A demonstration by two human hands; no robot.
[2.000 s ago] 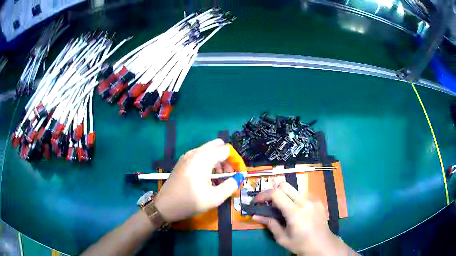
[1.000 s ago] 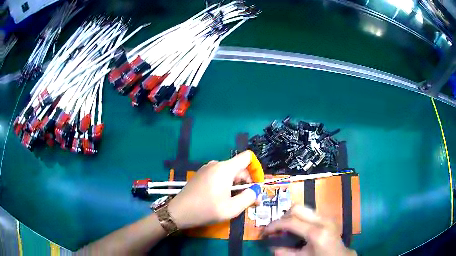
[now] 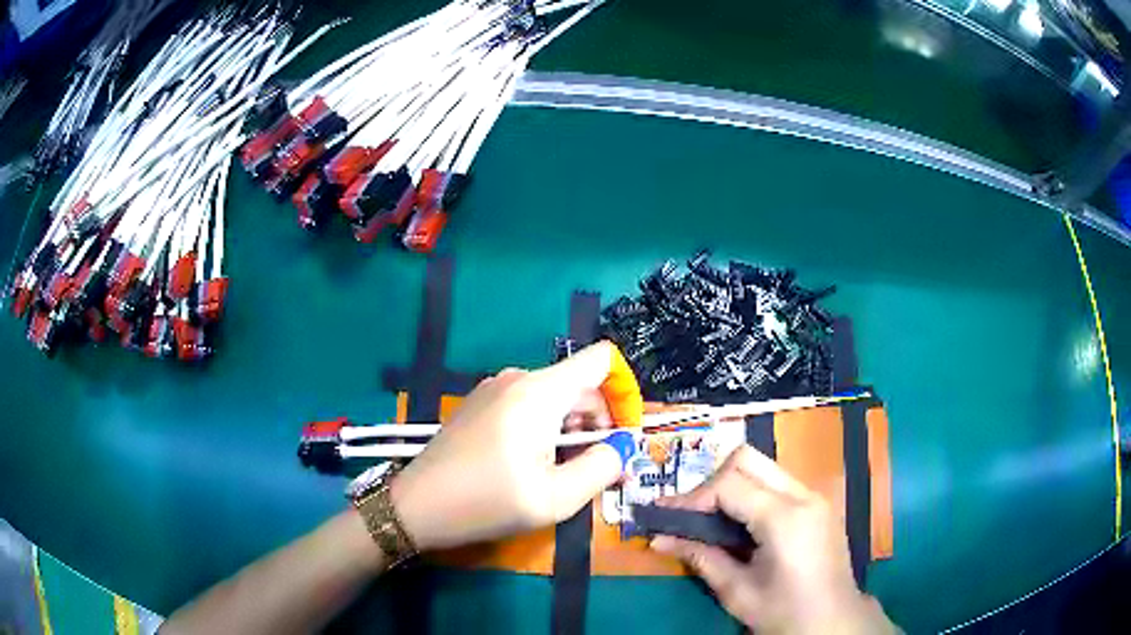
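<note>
My left hand (image 3: 509,453), with an orange cot on the index finger and a blue cot on the thumb, pinches a white cable assembly (image 3: 387,434). Its red/black connector (image 3: 325,445) sticks out to the left. Its thin wire leads (image 3: 794,404) reach right over the orange board (image 3: 812,478). My right hand (image 3: 775,533) holds a black-handled hand tool (image 3: 690,525), its left end at the front of the small silver fixture (image 3: 647,478). The fixture is partly hidden by the fingers. Which wires sit in its slots cannot be told.
A heap of small black connector housings (image 3: 726,325) lies behind the board. Piles of white cables (image 3: 155,186) with red/black ends lie at left, another cable pile (image 3: 416,112) at rear centre. A metal rail (image 3: 744,109) crosses behind. A yellow line (image 3: 1098,347) runs at right.
My right hand with the black tool has moved up and left, back to the fixture's front edge, after being drawn away from it. My left hand keeps its hold on the cable. The view has shifted slightly.
</note>
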